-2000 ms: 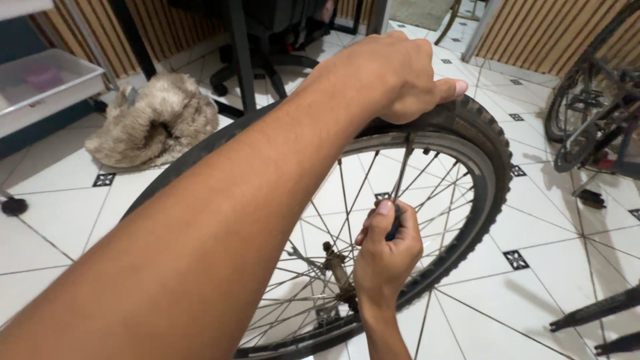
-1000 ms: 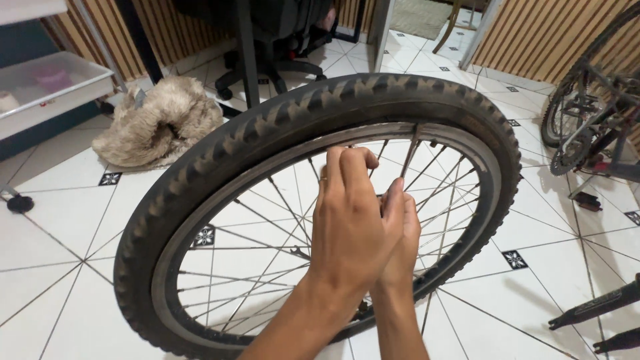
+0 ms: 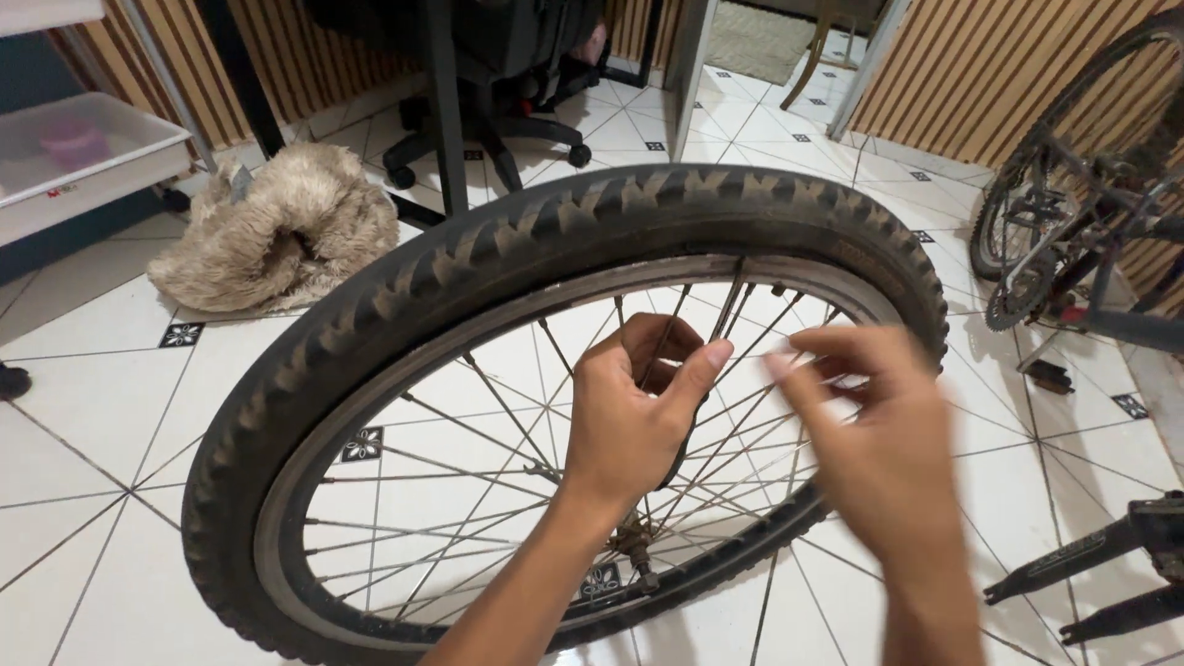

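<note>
A bicycle wheel (image 3: 305,388) with a knobby black tyre stands tilted across the middle of the view. The fingers and thumb of my left hand (image 3: 638,407) close around a slender metal tool (image 3: 728,310) with a dark lower part. Its upper end meets the rim (image 3: 647,275) at the tyre's edge, and my hand hides much of it. To the right, my right hand (image 3: 869,435) is blurred in front of the spokes, fingers bent, thumb and fingertips slightly apart, with nothing visible between them. Below both hands lies the hub (image 3: 635,539).
A shaggy beige bundle (image 3: 277,231) lies on the tiled floor at the left, near a white wheeled cart (image 3: 92,190). An office chair base (image 3: 499,129) is behind the wheel. A bicycle (image 3: 1054,240) stands at the right, with a dark bicycle fork (image 3: 1073,555) below it.
My left hand has come down from the top of the tyre to the tool, where my right hand was. My right hand has let go of it and moved away to the right.
</note>
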